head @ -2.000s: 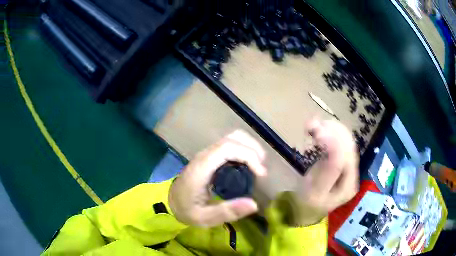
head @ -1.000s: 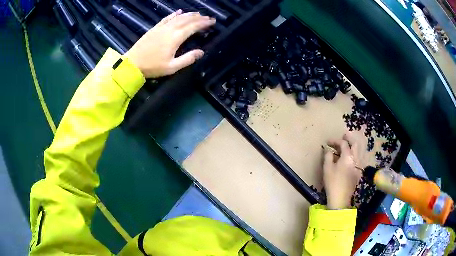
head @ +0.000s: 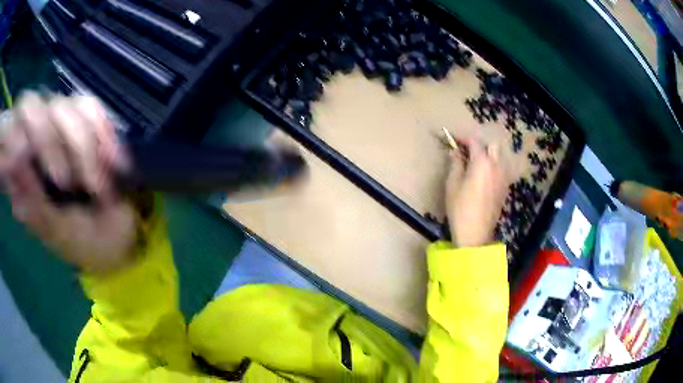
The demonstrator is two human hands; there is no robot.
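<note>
My left hand [head: 71,176] is at the left edge, blurred, closed around one end of a long black tubular housing [head: 213,166]. The housing's other end points right, over the tan mat [head: 314,239]. My right hand [head: 477,191] is over the parts tray [head: 352,168], its fingers on slim pale tweezers [head: 449,138] whose tip points up and left. Small black brackets [head: 535,161] lie right of that hand. Short black end caps [head: 393,56] are heaped at the tray's far side.
A slotted carrier tray [head: 131,56] with long shiny black tubes is at upper left. At right are a screw feeder [head: 562,318] with a red box, clear plastic bags [head: 618,247], a yellow bin [head: 670,250] and an orange electric screwdriver [head: 650,203].
My left hand has come down and left from the carrier tray and now holds a black housing. My right hand still holds the tweezers. The view has shifted.
</note>
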